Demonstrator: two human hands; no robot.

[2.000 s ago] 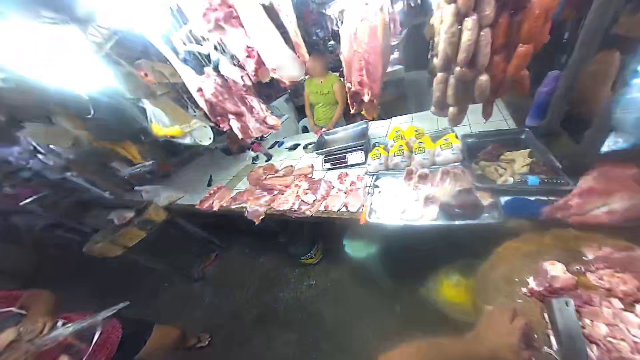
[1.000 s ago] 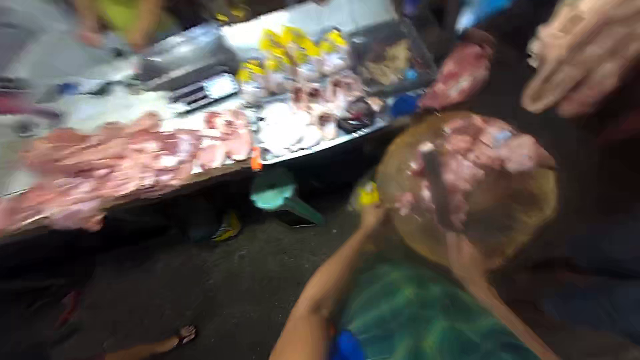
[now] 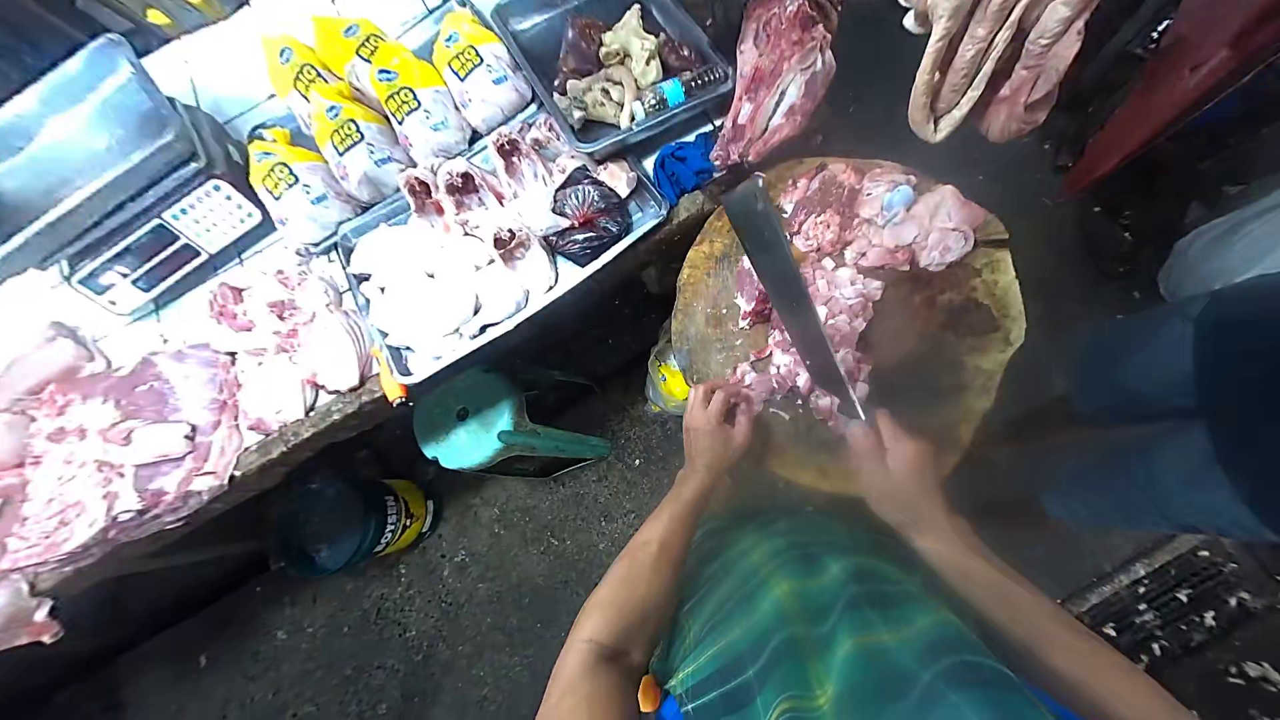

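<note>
A long broad-bladed knife point(image 3: 790, 290) lies across or just above diced raw meat point(image 3: 825, 320) on a round wooden chopping block point(image 3: 920, 370). Its handle is in my right hand point(image 3: 895, 465), whose fingers are closed round it near the block's front edge. My left hand point(image 3: 718, 430) rests at the block's front left rim, fingers curled against the nearest meat pieces; whether they grip any cannot be told. Larger chunks of raw meat point(image 3: 925, 225) lie at the block's far side.
To the left, a counter holds a digital scale point(image 3: 150, 255), a metal tray of poultry point(image 3: 440, 290), bagged chickens point(image 3: 350, 130) and meat slabs point(image 3: 130, 430). A teal plastic container point(image 3: 470, 420) and a paint bucket point(image 3: 345, 525) are below. A person's legs point(image 3: 1170, 400) are at right.
The view has swung down and right to the chopping block. Since one second ago, my left hand has come to the front left rim of the block, near the diced meat.
</note>
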